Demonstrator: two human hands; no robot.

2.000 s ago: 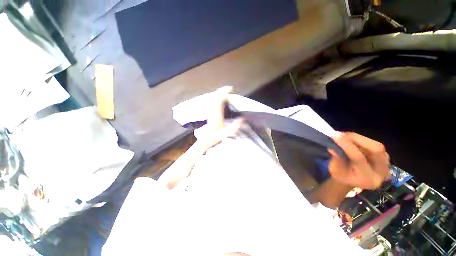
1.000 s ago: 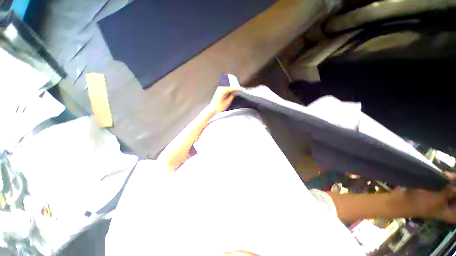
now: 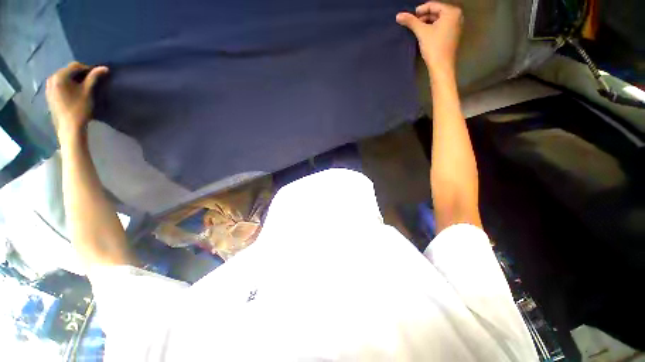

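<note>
A wide navy cloth panel [image 3: 269,106] is spread over the table at the top of the view, its near edge hanging towards me. My left hand [image 3: 74,95] pinches its left edge between thumb and fingers. My right hand [image 3: 435,32] pinches its upper right edge. Dark cloth also shows beyond a fold line near the top; I cannot tell where one layer ends. The tan cardboard card is not visible.
The grey table cover [image 3: 124,159] shows at the left and below the panel. Pale cloth [image 3: 35,205] lies at the left. A bunched clear and brownish item [image 3: 230,230] is below the table edge. A cord [image 3: 590,67] hangs at the upper right, above a dark area.
The cloth held between my hands has moved up from in front of my body onto the table, spread wide over the earlier panel's place. Both hands have moved up and apart.
</note>
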